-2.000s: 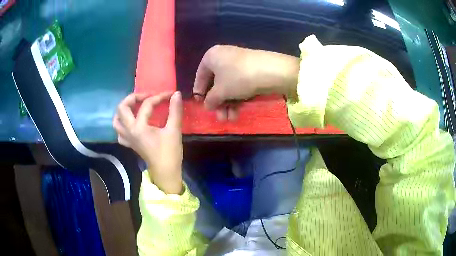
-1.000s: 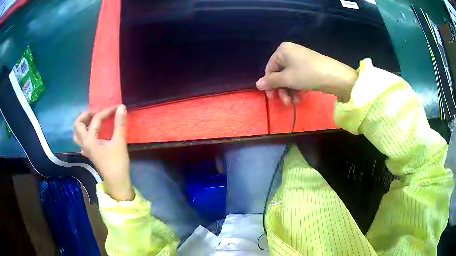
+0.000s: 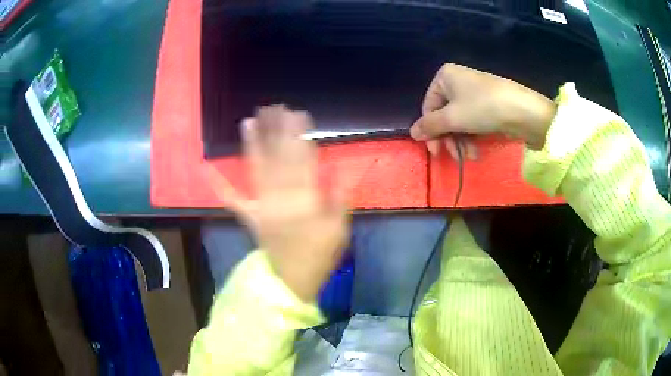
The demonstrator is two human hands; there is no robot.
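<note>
A glossy black panel [image 3: 331, 66] lies on red foam pads [image 3: 176, 132]. My right hand [image 3: 460, 106] pinches a thin black strip [image 3: 460, 172] at the panel's near edge; the strip's loose tail hangs over the bench edge towards my lap. My left hand [image 3: 283, 172] is motion-blurred over the near edge of the panel, fingers apart, and seems to hold nothing. A bright line shows on the panel edge between my hands.
A curling black strip stock with a white edge [image 3: 62, 183] hangs over the green bench [image 3: 110, 110] at left, beside a green packet [image 3: 62, 103]. Below are a blue shiny bundle [image 3: 110, 308] and cardboard [image 3: 173, 308]. Striped strips [image 3: 655, 66] lie at far right.
My right hand moved right along the panel's near edge with the strip, then stayed there. My left hand left the panel's left corner and moved right over the edge. The view shifted.
</note>
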